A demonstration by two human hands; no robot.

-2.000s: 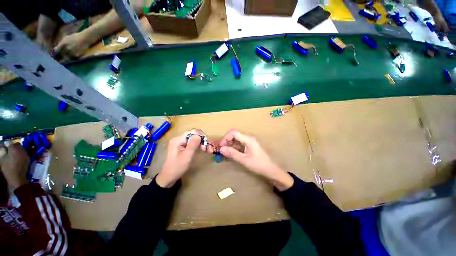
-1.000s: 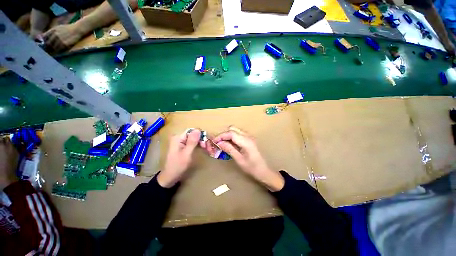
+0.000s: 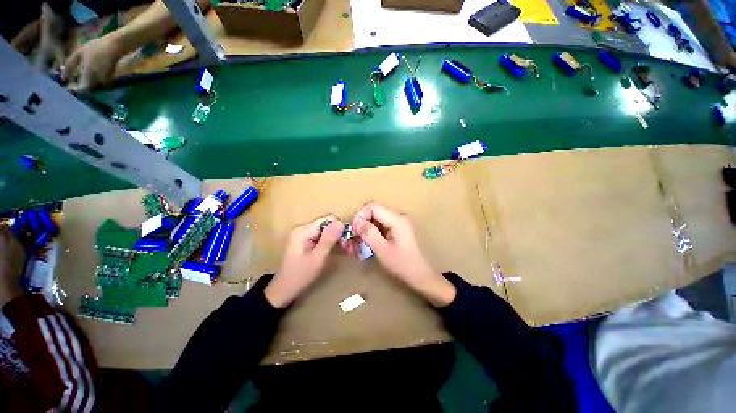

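My left hand [image 3: 311, 252] and my right hand [image 3: 395, 246] meet over the cardboard. The left fingers pinch a small circuit board [image 3: 347, 232], mostly hidden by the fingers. The right thumb and forefinger close at its right side, where the lead wires are too small to make out. A blue and white battery cell [image 3: 365, 250] shows just below the right fingertips. A small cream rectangle [image 3: 352, 302] lies flat on the cardboard nearer to me.
Green circuit boards [image 3: 133, 274] and blue battery cells [image 3: 216, 242] are heaped at left, by a metal upright [image 3: 89, 133]. A green conveyor belt [image 3: 282, 129] carries scattered cells. One wired cell [image 3: 470, 150] lies at the cardboard's far edge. People are at left, far left and right.
My hands have come closer together, the left moving right. The blue and white cell has shifted under the right fingers. Cells on the belt have moved right.
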